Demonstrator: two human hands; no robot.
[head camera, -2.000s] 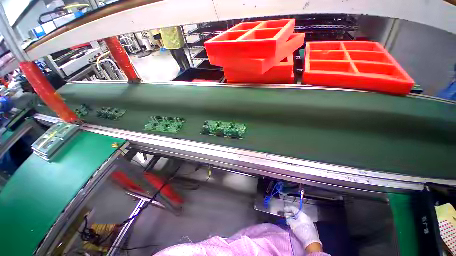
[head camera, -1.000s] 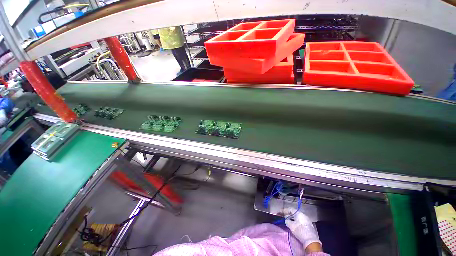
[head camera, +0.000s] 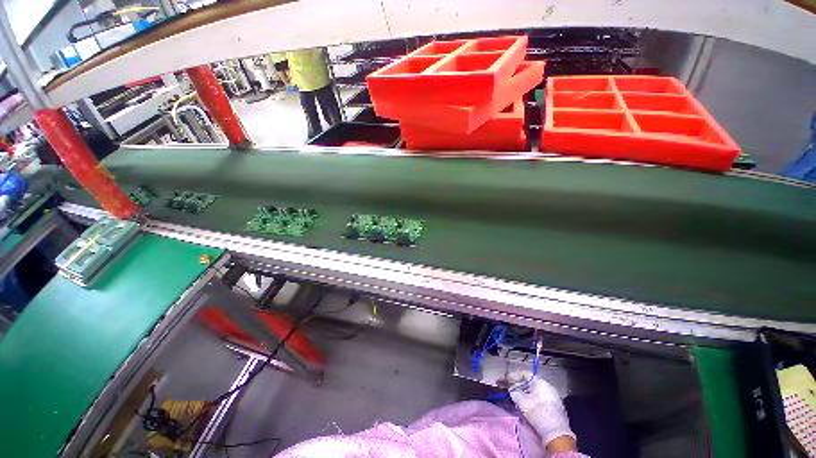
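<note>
My right hand (head camera: 541, 409), in a white glove, is low in the frame at the pale metallic plate (head camera: 505, 364) below the conveyor. Its fingertips are by a blue cord (head camera: 536, 358); they are small and blurred, so I cannot tell whether they grip it. A blue tangled cable (head camera: 483, 347) lies at the plate's left side. My left hand is not in view. The nearest circuit board (head camera: 385, 229) lies on the green conveyor belt (head camera: 555, 233), with another board (head camera: 283, 220) to its left and more further left.
Red divided bins (head camera: 635, 121) stand beyond the belt, beside a red stack (head camera: 447, 89). Pale green stacked pieces (head camera: 97, 250) lie on the green table (head camera: 98, 331) at left. A black tray (head camera: 765, 394) with a dotted sticker sheet (head camera: 799, 407) is at right. A person (head camera: 310, 85) stands behind.
The boards on the belt have moved left. My right hand has stayed near the plate, with small finger movements. The blue cord by the fingers has shifted slightly.
</note>
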